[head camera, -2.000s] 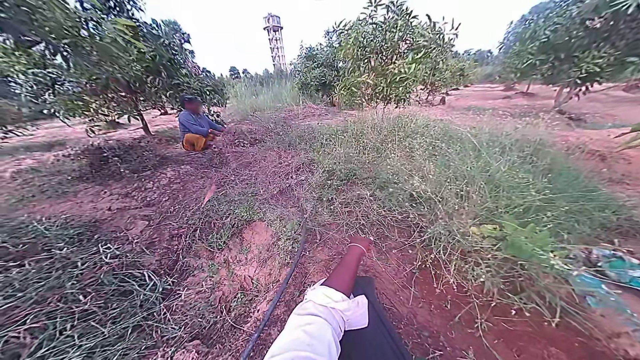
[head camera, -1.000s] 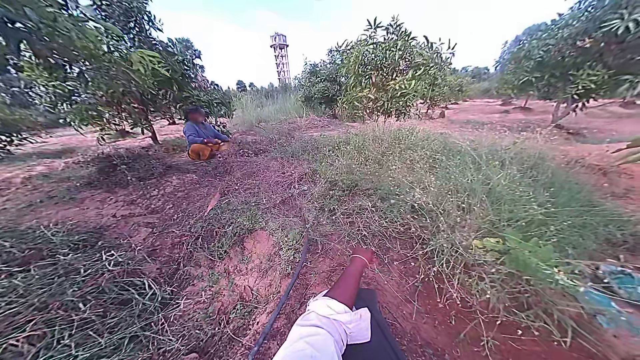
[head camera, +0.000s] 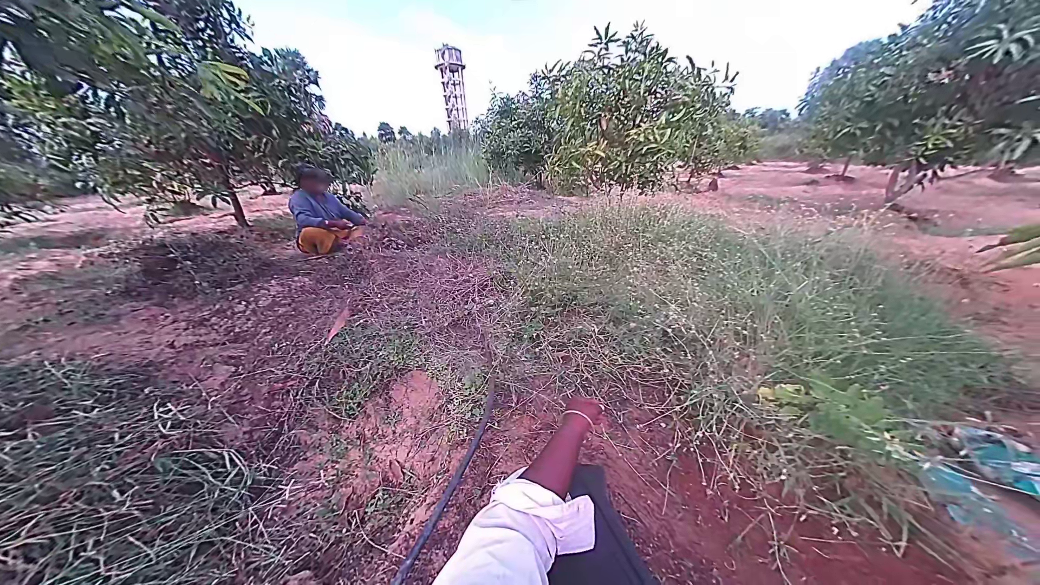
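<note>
My left hand (head camera: 587, 411), with a pale band at the wrist and a white rolled sleeve (head camera: 528, 528), reaches low to the near edge of a patch of tall green weeds (head camera: 699, 301). Its fingers are blurred and bent down by dry stems, and whether they grip any is not clear. A dark-clothed leg (head camera: 601, 528) shows beneath the forearm. My right hand is out of view.
A black hose (head camera: 451, 487) runs along the red soil left of my arm. Cut weeds (head camera: 122, 479) lie at lower left, and teal plastic sheeting (head camera: 975, 479) at right. Another person (head camera: 321, 213) sits low near a tree (head camera: 227, 122); bushy trees (head camera: 626, 114) stand ahead.
</note>
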